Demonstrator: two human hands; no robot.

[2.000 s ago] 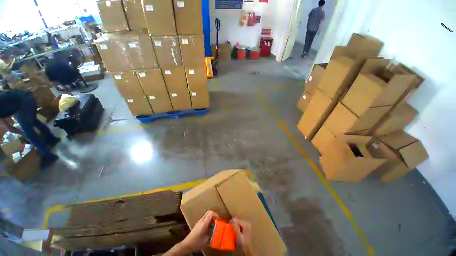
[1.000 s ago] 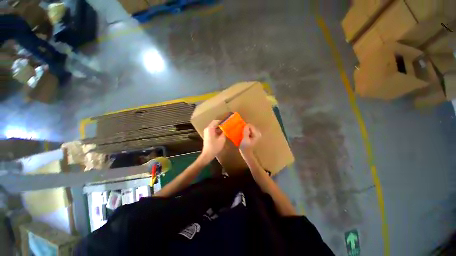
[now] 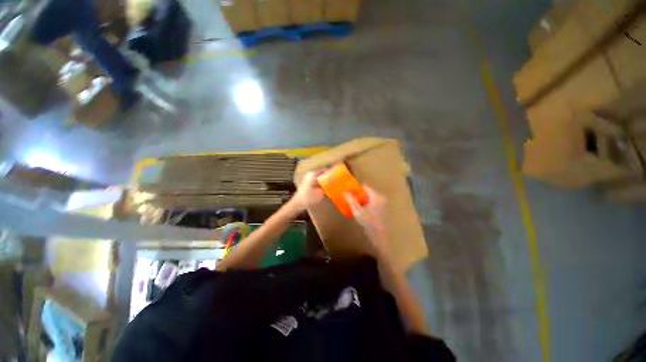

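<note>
A closed brown shipping carton stands right in front of me, its top facing the camera. An orange tape dispenser is between my hands, just over the carton's top. My left hand holds the dispenser's left end. My right hand grips its lower right part. The fingers are blurred. Whether the dispenser touches the carton, and any tape on it, I cannot tell.
Flattened cartons lie left of the carton. Red and yellow scissors hang by the post, near small white boxes and a green surface. Open cartons are at right. A blue pallet and a person's legs are farther off.
The view has tipped down and shifted, so the carton and hands appear elsewhere in the picture. Both hands still hold the dispenser, now tilted differently than two seconds ago.
</note>
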